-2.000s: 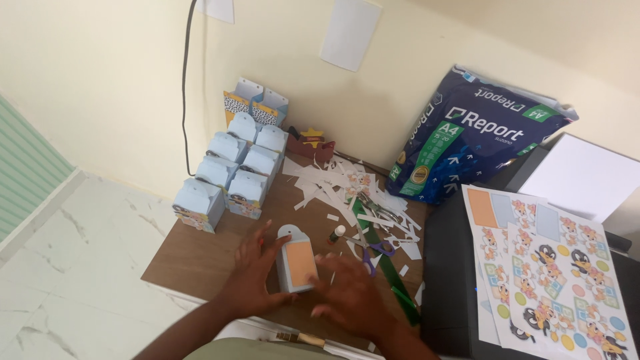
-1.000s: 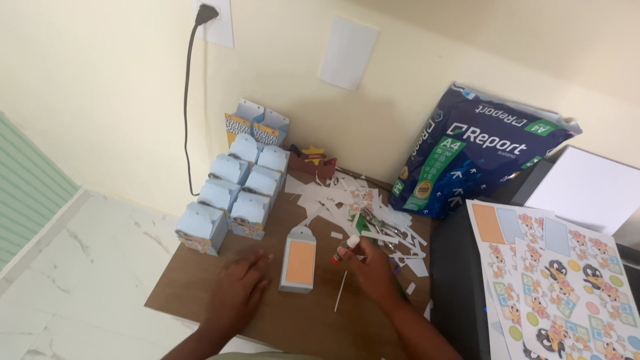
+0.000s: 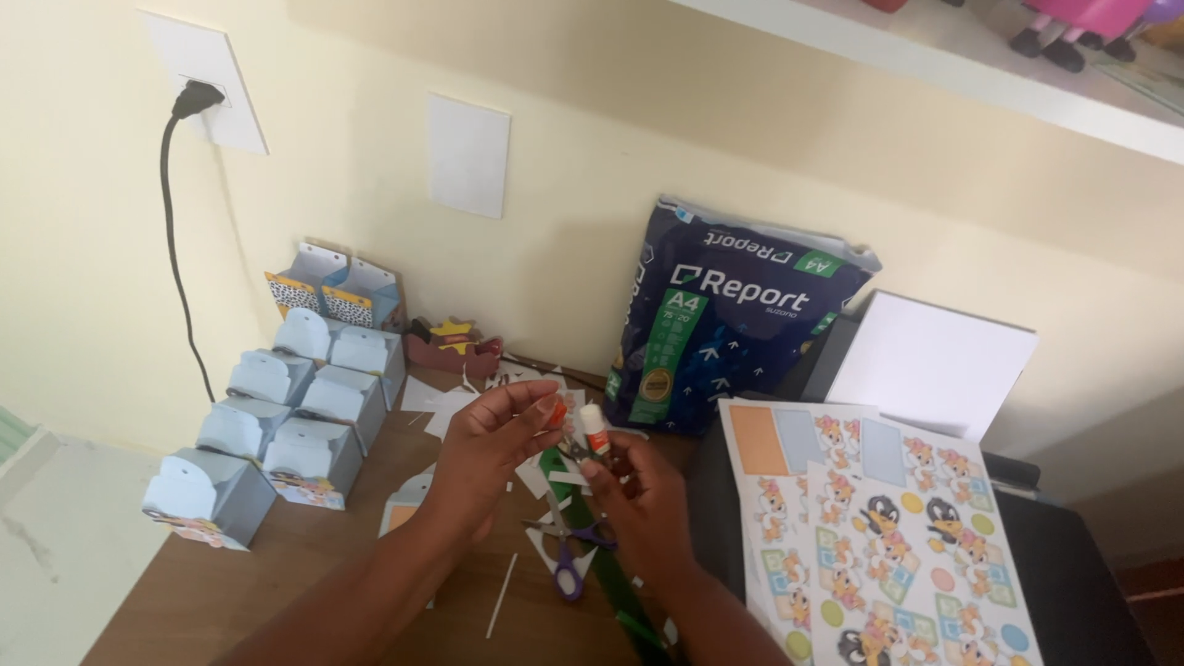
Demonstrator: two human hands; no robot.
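My left hand [image 3: 495,444] holds a small orange cap [image 3: 557,413] between thumb and fingertips. Just to its right, my right hand [image 3: 638,490] grips an uncapped glue stick [image 3: 594,430], its white end pointing up. Behind my left forearm, a light blue paper box piece with an orange panel [image 3: 400,511] lies on the brown table, mostly hidden. Scissors with purple handles [image 3: 566,572] lie below the hands among white paper scraps [image 3: 446,412], beside a green strip [image 3: 606,578].
Light blue paper boxes [image 3: 342,398] stand in rows at the left. A blue Report paper pack [image 3: 717,324] leans on the wall. Printed sticker sheets [image 3: 911,555] cover a black machine [image 3: 1064,564] at the right. A white shelf [image 3: 925,69] juts out above.
My left hand has left the tabletop and come up beside my right hand. The orange cap is now in my left hand, off the glue stick. The view has shifted upward.
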